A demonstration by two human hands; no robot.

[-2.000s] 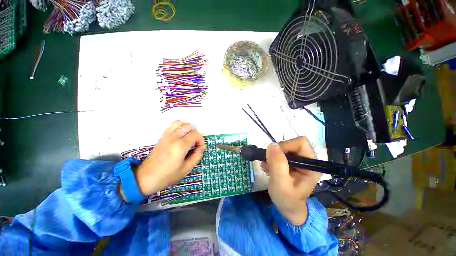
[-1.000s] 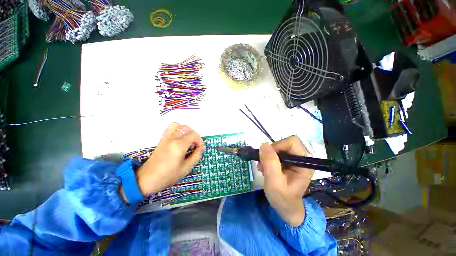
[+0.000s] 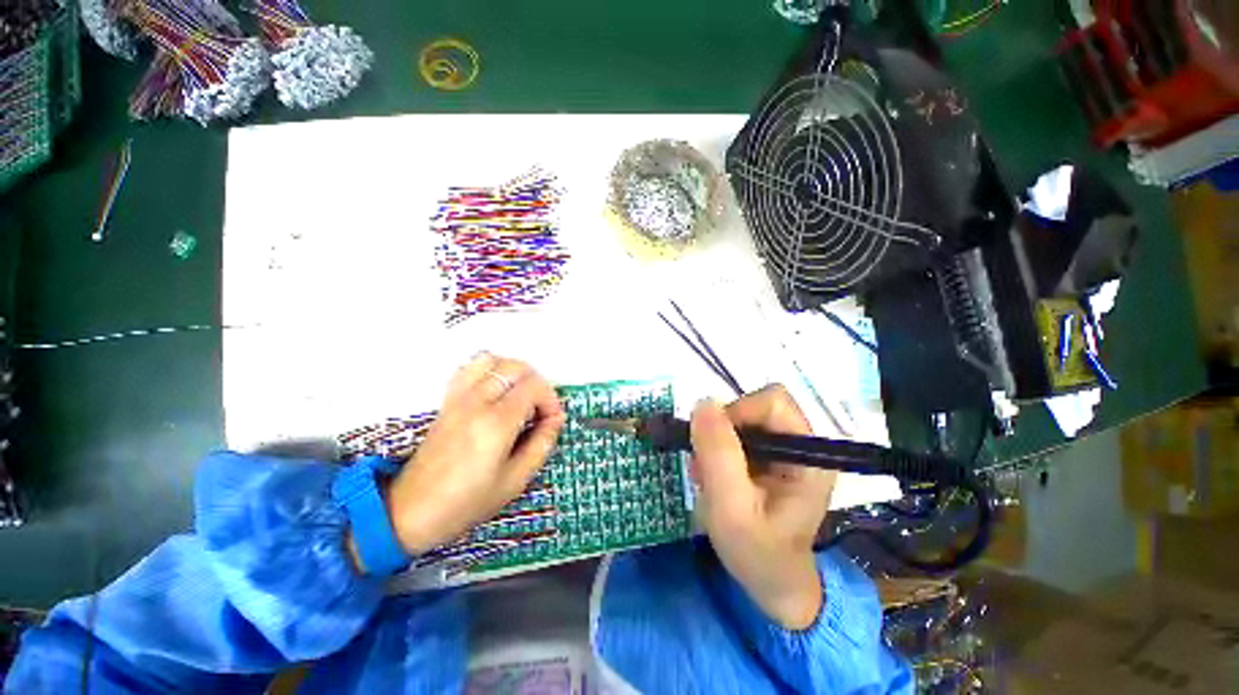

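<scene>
The green PCB panel [image 3: 618, 489] lies on the white sheet, with rows of multicoloured lead wires [image 3: 510, 527] over its left part and bare pads on its right. My left hand [image 3: 469, 455], bare, rests over the panel's upper left with thumb and fingers pinched; a thin lead wire seems to be at the fingertips, mostly hidden by them. My right hand [image 3: 761, 496], bare, holds the black soldering iron [image 3: 815, 449] like a pen. Its metal tip points left at the panel's upper rows, just right of my left fingertips.
A wire pile [image 3: 500, 245] lies above the panel. Dark tweezers [image 3: 700, 348] lie right of it. A round dish [image 3: 665, 198] with silvery contents, a black fan [image 3: 822, 190] and an iron stand [image 3: 972, 312] stand beyond. Wired bundles [image 3: 319, 61] lie upper left; the iron's black cord loops at right.
The whole view has shifted slightly, with the sheet and panel lower in the picture. The iron and my right hand have moved slightly left relative to the panel; my left hand keeps its pinch.
</scene>
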